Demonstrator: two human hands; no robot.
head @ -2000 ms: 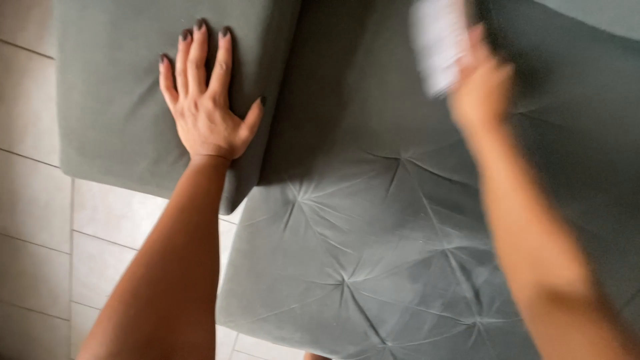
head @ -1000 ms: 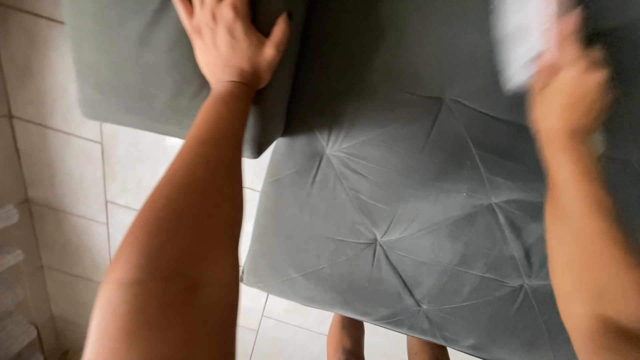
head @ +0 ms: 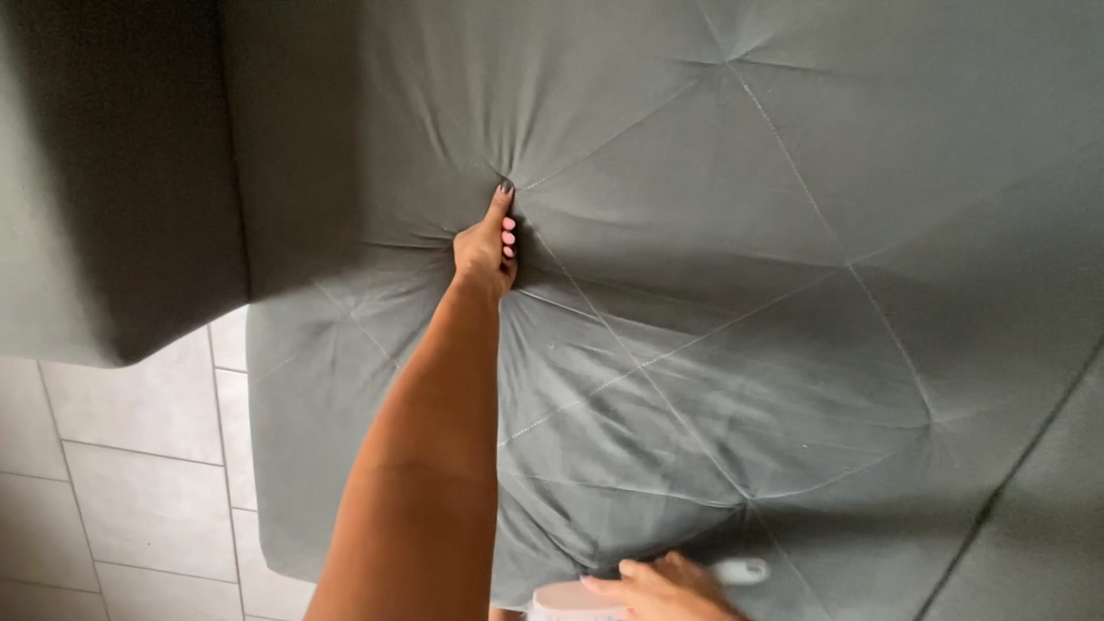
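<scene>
My left hand (head: pixel 489 246) presses into the grey tufted sofa seat (head: pixel 690 328), thumb pointing up toward a tuft and fingers curled against the fabric, with creases spreading around it. At the bottom edge, my right hand (head: pixel 668 591) holds a brush (head: pixel 580 599); its pale head shows left of the hand and its white handle end sticks out to the right. The brush is partly cut off by the frame, and its bristles cannot be made out. Stitched lines cross the seat between the two hands.
The grey sofa armrest (head: pixel 112 190) rises at the upper left, beside the seat. Light floor tiles (head: pixel 142 492) lie below it at the lower left. A dark seam (head: pixel 992 500) runs along the seat's right side.
My left hand has left the armrest and now presses on the seat. My right hand has brought the brush from the upper right down to the near edge. The view has shifted over the seat.
</scene>
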